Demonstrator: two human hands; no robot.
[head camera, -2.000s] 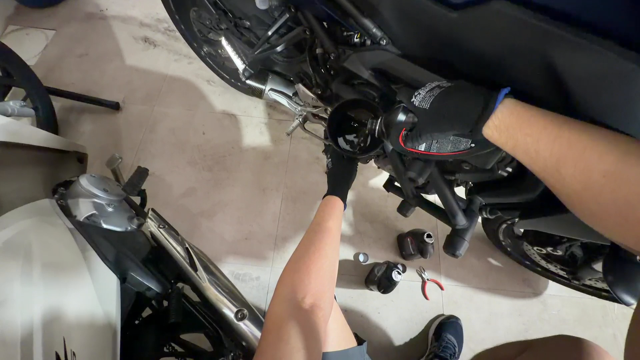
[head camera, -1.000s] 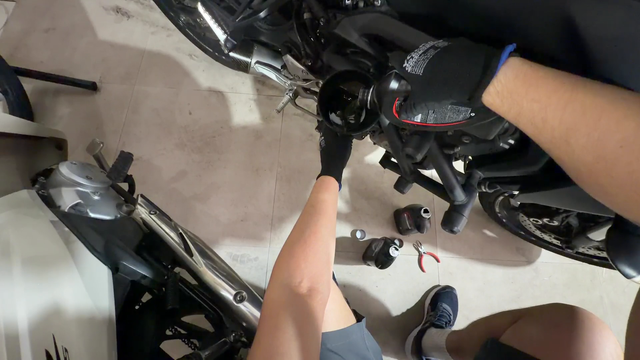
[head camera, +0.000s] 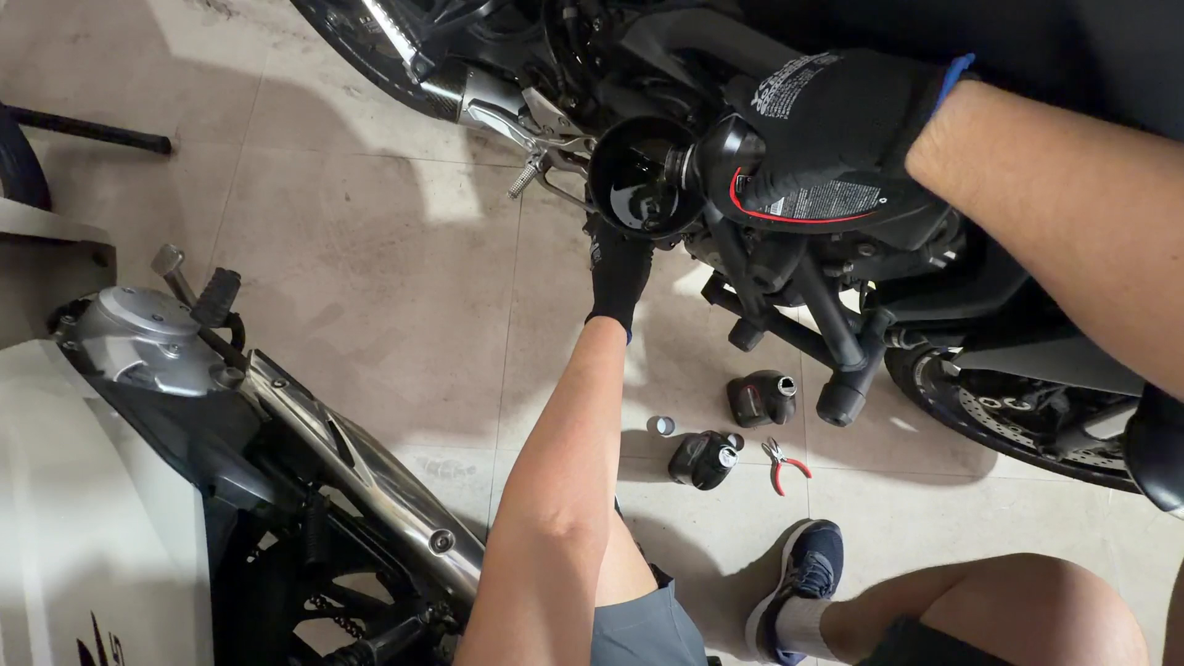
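Observation:
My right hand (head camera: 823, 129), in a black work glove with a blue cuff edge, grips a black plastic oil bottle (head camera: 823, 205) with a red line and a printed label. The bottle is tilted on its side, its neck over the rim of a black funnel (head camera: 645, 176). Dark, glossy liquid shows inside the funnel. Below the funnel is my left hand (head camera: 618, 273), also gloved in black; its fingers are hidden under the funnel, so its hold is not visible. The funnel stands against the engine side of a dark motorcycle (head camera: 684, 46).
Two black bottles (head camera: 760, 398) (head camera: 703, 461) stand uncapped on the tiled floor, near a round cap (head camera: 661, 425) and red-handled pliers (head camera: 784, 465). A footpeg (head camera: 525, 178) and a black crash bar (head camera: 828, 314) jut out. Another motorcycle with a metal exhaust (head camera: 370, 481) is at lower left.
Both hands stay at the funnel and the oil bottle remains tilted over it. The view has shifted slightly.

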